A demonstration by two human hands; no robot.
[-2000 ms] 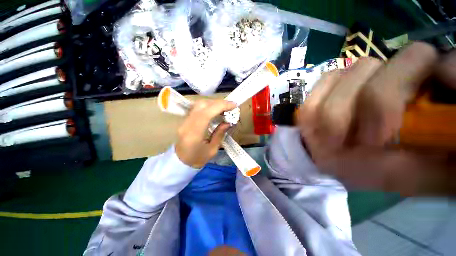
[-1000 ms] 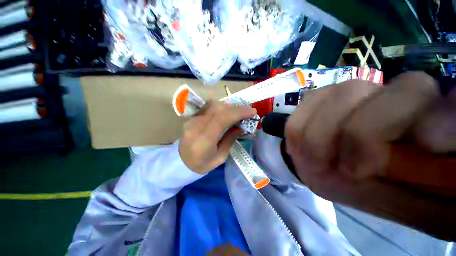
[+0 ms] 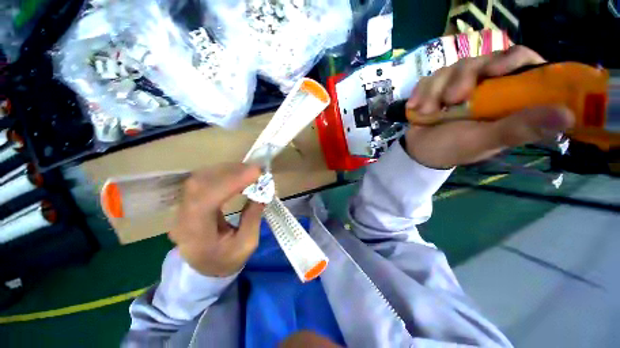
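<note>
My left hand (image 3: pixel 214 217) grips a white three-legged stand (image 3: pixel 289 126) near its small white hub (image 3: pixel 260 188). The three legs are spread and end in orange tips. My right hand (image 3: pixel 469 112) is closed around an orange electric screwdriver (image 3: pixel 530 93). Its dark nose points left, over the dark mechanism of the screw feeder (image 3: pixel 353 126), which has a white and metal top in a red case. Whether the tip touches the feeder cannot be told. No screw can be made out at the tip.
Open clear plastic bags (image 3: pixel 224 58) of small parts lie behind the tan cardboard board (image 3: pixel 299 163). A black parts tray (image 3: pixel 64 139) is under them. A slotted tray with white tubes (image 3: pixel 27 221) stands at far left. Light wooden pieces (image 3: pixel 484 12) are at upper right.
The screwdriver has moved from beside the hub, away from the camera, to over the feeder. The stand has moved left with my left hand. The camera view has turned.
</note>
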